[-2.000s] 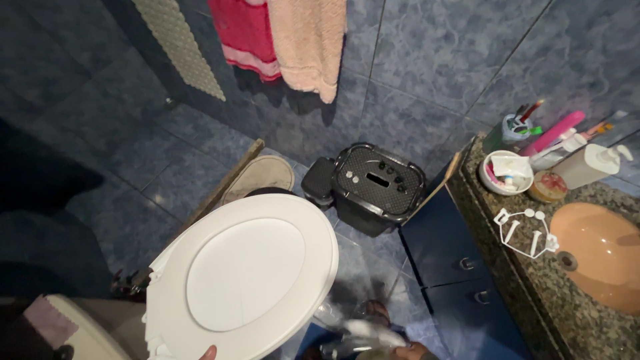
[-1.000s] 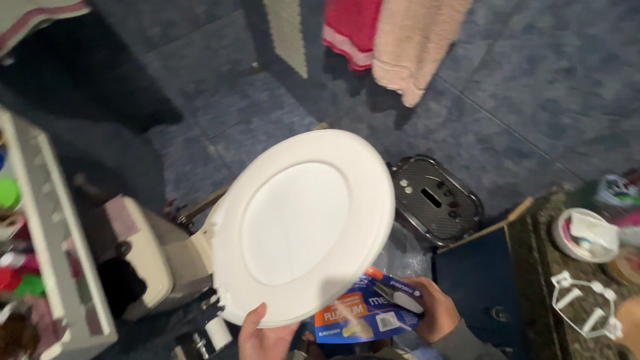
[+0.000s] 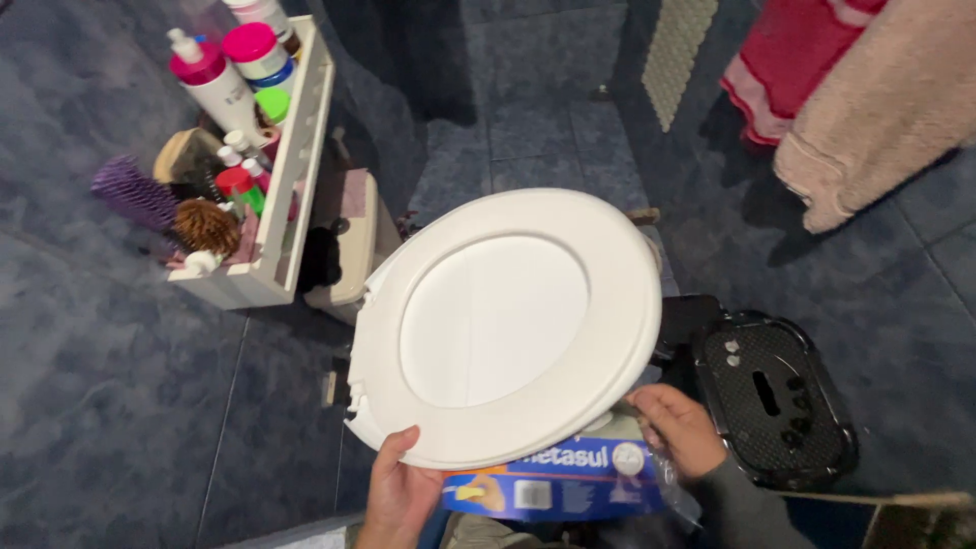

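Observation:
A white toilet seat with its lid [image 3: 526,427] spans the middle of the view, its underside and ring facing me and its hinge edge to the left. My left hand [image 3: 400,484] grips its lower left rim, thumb on top. At the lower right, my right hand [image 3: 679,427] pinches clear plastic wrapping [image 3: 671,488] close to the seat's rim. A blue printed packaging card [image 3: 568,488] bearing writing lies between the hands, below the rim and partly hidden by it.
A white wall shelf [image 3: 293,175] with bottles, jars and brushes is at upper left, above a cream toilet tank [image 3: 354,252]. A black stool [image 3: 770,396] stands at right. Red [image 3: 801,53] and beige towels [image 3: 884,114] hang upper right. A counter corner [image 3: 923,522] shows lower right.
The view has swung left, bringing the shelf fully in. My right hand, which was at the right end of the blue card one second ago, now pinches the plastic beside the seat's rim.

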